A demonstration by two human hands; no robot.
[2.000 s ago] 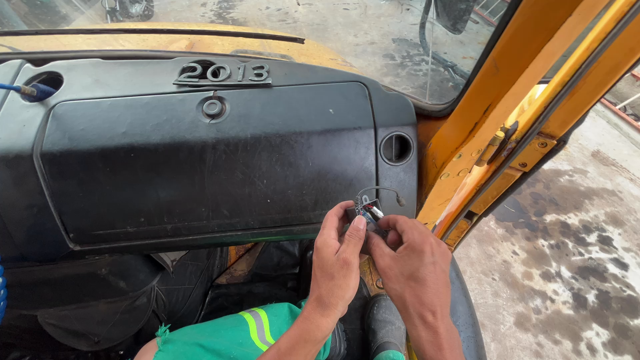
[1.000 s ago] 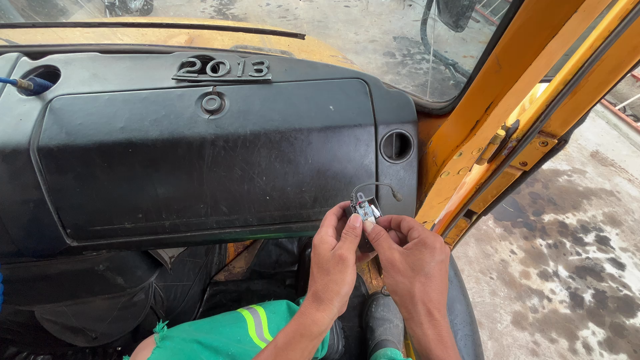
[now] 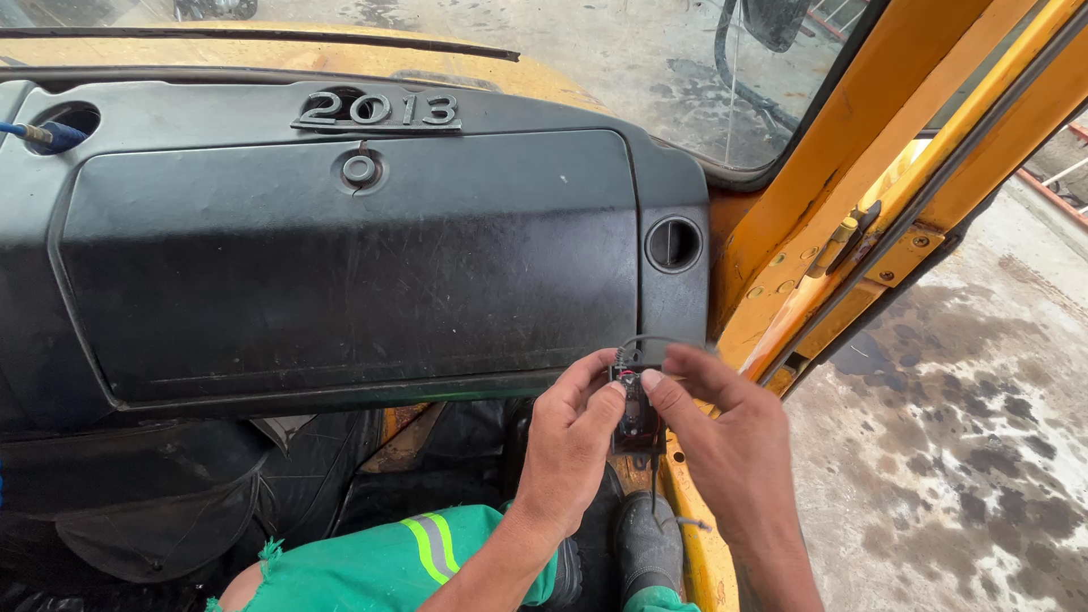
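Note:
A small black electrical housing point(image 3: 636, 425) with its inside exposed is held between both hands, below the right end of the dashboard. My left hand point(image 3: 571, 433) grips its left side, with thumb and forefinger near the top. My right hand point(image 3: 722, 416) has its thumb at the top right of the housing; its fingers are raised and blurred. A thin grey cable point(image 3: 654, 338) leaves the top through a ribbed sleeve and passes behind the right fingers. Another dark cable point(image 3: 654, 484) hangs from the bottom, its end near a boot. Small red wires show inside; finer parts are unclear.
The black dashboard point(image 3: 357, 280) with its lid and a round air vent point(image 3: 674, 244) lies ahead. A yellow door frame point(image 3: 837, 246) rises close to the right arm. Below are my boot point(image 3: 648, 544) and green trousers point(image 3: 365, 565). A blue hose point(image 3: 21, 130) sits at the left opening.
The right fingers have lifted from their closer pinch on the part. The housing's dark interior now faces up, where a pale metallic piece showed between the fingertips one second ago.

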